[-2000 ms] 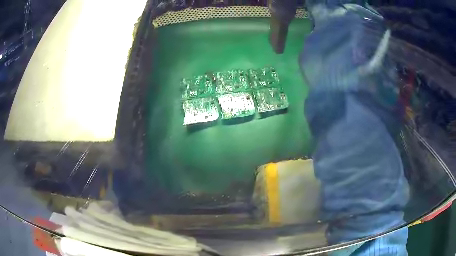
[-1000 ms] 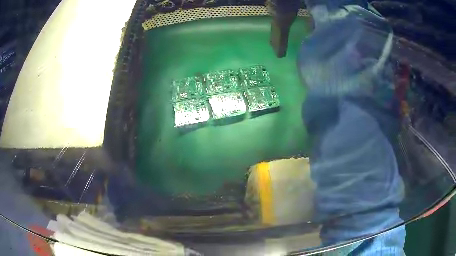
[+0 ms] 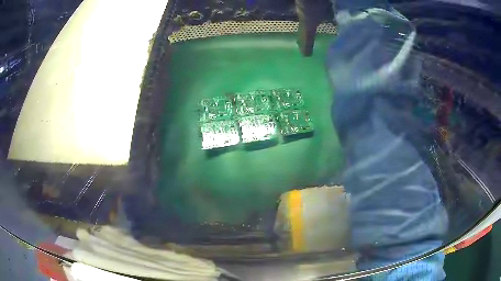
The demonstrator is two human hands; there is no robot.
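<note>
A green panel of six small circuit boards (image 3: 252, 118), in two rows of three, lies slightly tilted on the green mat (image 3: 247, 181). Light glares on two boards of its near row. Nothing touches the panel. A blue sleeved arm, apparently my right, runs up the right side beyond the mat's right part. Its hand cannot be made out at the top edge. My left hand is not in view.
A dark hanging piece (image 3: 306, 33) stands above the mat's far right. A large pale sheet (image 3: 88, 82) is at left. A padded block with a yellow edge (image 3: 321, 219) is in front. White folded cloths (image 3: 137, 252) lie on a red pad (image 3: 49, 263).
The view shifts left and back between the frames, so mat, panel and block sit lower and further right than one second ago. The panel keeps its place on the mat. The sleeve's folds change slightly.
</note>
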